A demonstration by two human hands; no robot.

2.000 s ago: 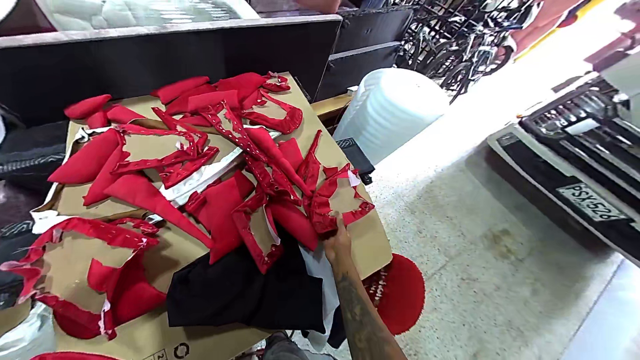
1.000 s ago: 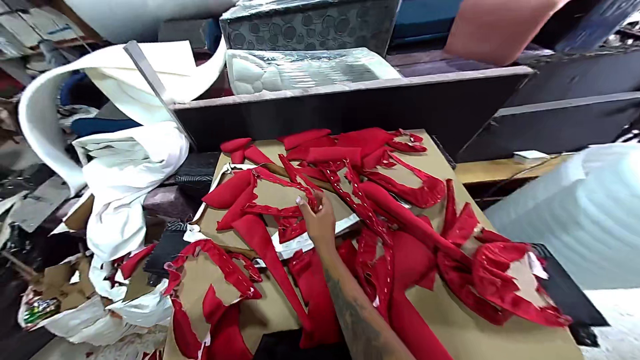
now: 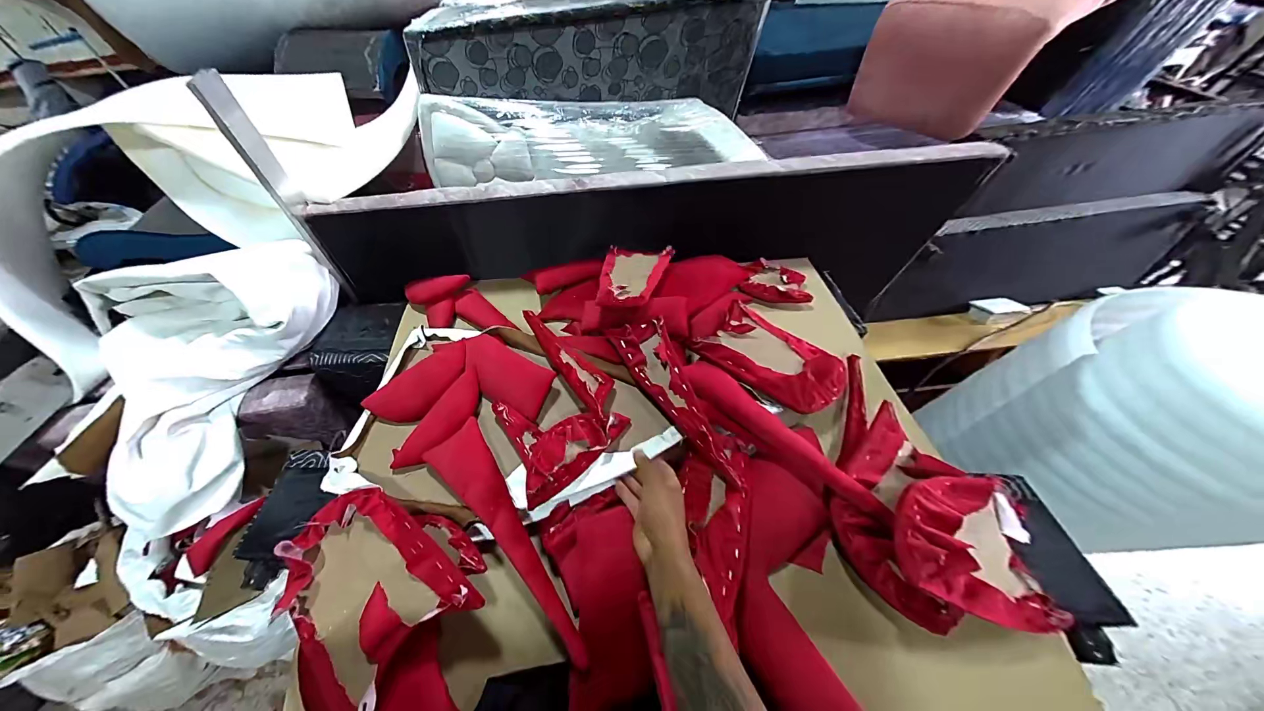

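Note:
My right hand (image 3: 654,502) reaches in from the bottom centre, its fingertips on a white fabric strip (image 3: 597,476); whether they pinch it is unclear. Beside it lies a torn-edged red piece (image 3: 565,449). Red fabric-covered pieces, some long and pointed, lie spread and overlapping on a brown cardboard sheet (image 3: 879,637). Several have cut-out middles and stapled edges: a small red frame-shaped piece (image 3: 632,278) at the far side, a long stapled piece (image 3: 691,405) right of my hand, a large one (image 3: 390,523) at lower left and a crumpled one (image 3: 973,553) at right. My left hand is not in view.
A black upright panel (image 3: 642,222) borders the far side, with a plastic-wrapped pale cushion (image 3: 583,143) behind it. White cloth (image 3: 197,375) hangs in a heap at left. Rolled white foam (image 3: 1116,425) stands at right, near a wooden ledge (image 3: 948,334).
My right hand has moved from a red piece toward the white strip. A small red frame-shaped piece now lies at the far side. The view swung left after the oldest frame.

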